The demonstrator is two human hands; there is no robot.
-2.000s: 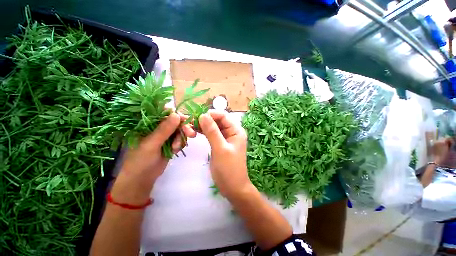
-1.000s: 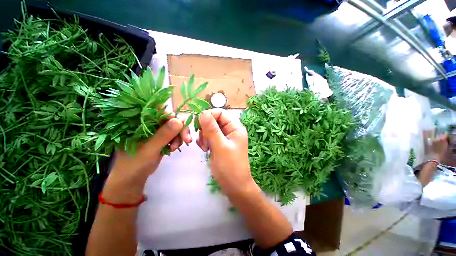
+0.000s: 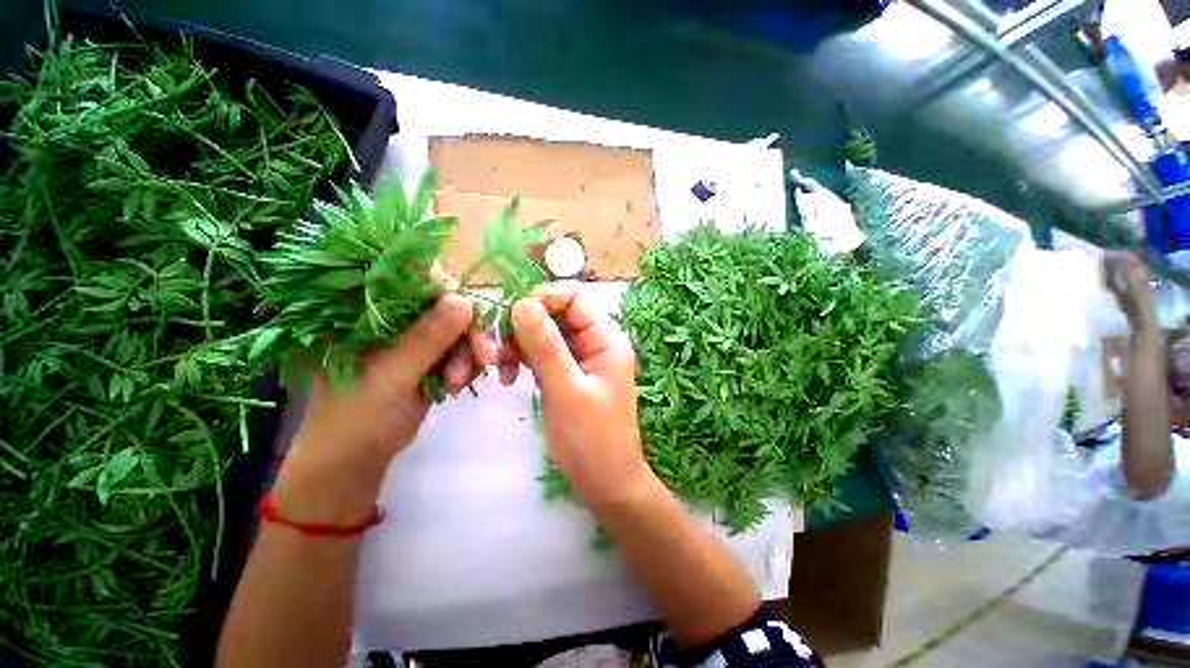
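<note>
My left hand, with a red cord at the wrist, is closed around a bunch of green sprigs whose leaves fan up and left. My right hand pinches a single leaf sprig between thumb and finger, right beside the bunch. The fingertips of both hands nearly meet, and the sprig's lower stem is partly hidden by them. A small round white pot stands at the lower edge of the tan cardboard pad. A dense pile of loose sprigs lies right of my right hand.
A black tray full of stemmed sprigs is at left. The white work sheet lies under my hands. A small dark piece is behind the pile. Plastic bags with greenery stand at right. Another person's arm shows at far right.
The single sprig has turned a little between my fingers, its leaves now more upright and blurred. My hands stay close together. The other person's arm at far right has risen.
</note>
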